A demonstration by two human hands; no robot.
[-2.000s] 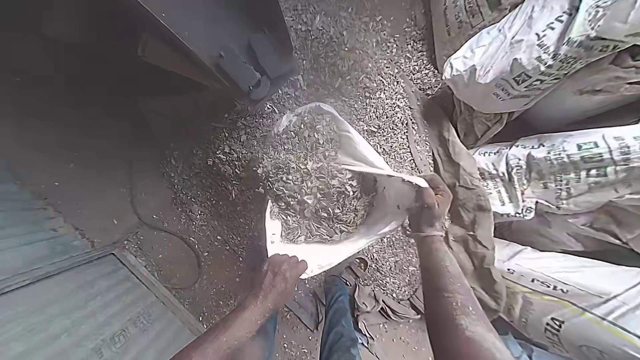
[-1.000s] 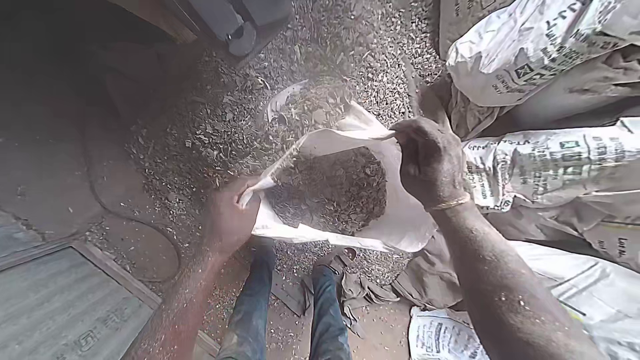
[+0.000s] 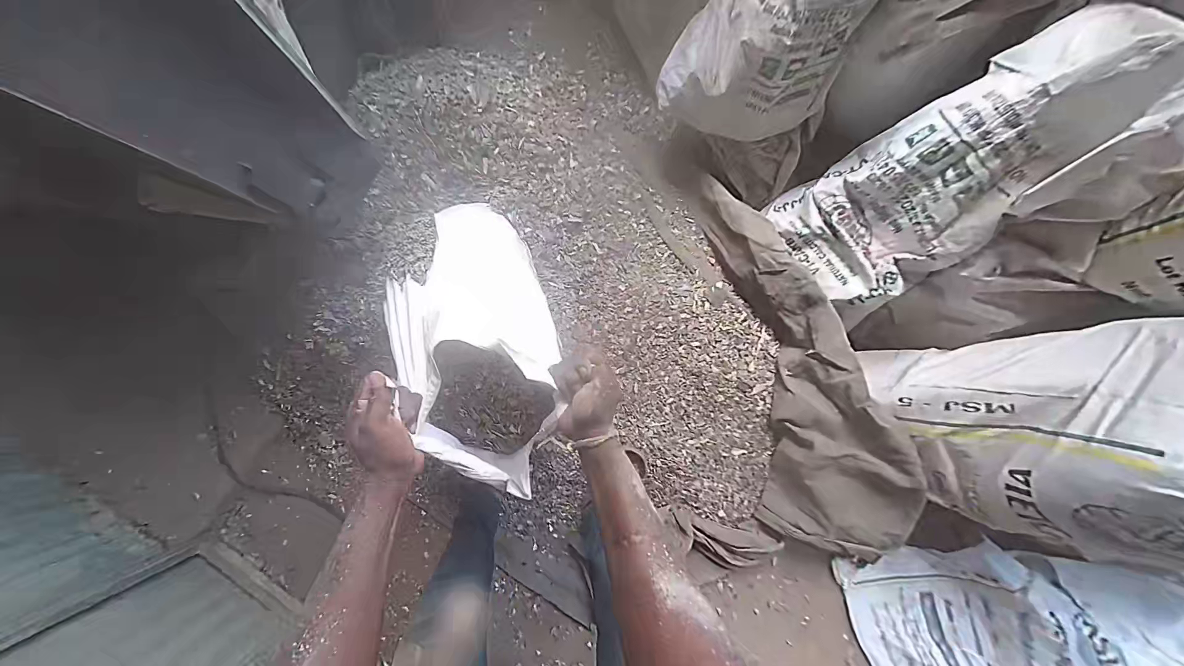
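Note:
A white woven sack (image 3: 486,277) hangs between my two hands with its mouth spread, and dark chopped material (image 3: 490,398) shows inside it. My left hand (image 3: 384,430) grips the left edge of the mouth. On the opposite edge, my right hand (image 3: 587,393) is closed on the fabric; a thin band circles that wrist. Beneath and around the sack lies a wide heap of dry chips or flakes (image 3: 684,370). Dust whitens both forearms.
Filled printed sacks (image 3: 980,157) lie along the right side, with a crumpled brown cloth or sack (image 3: 832,444) beside them. A dark metal machine part (image 3: 185,92) juts in at upper left. A cable (image 3: 217,435) and a framed panel (image 3: 240,573) are at lower left.
The sack mouth was tilted toward the heap two seconds ago, with chips in it; now it faces up toward me and the sack's white far side stands up. Both hands have kept hold.

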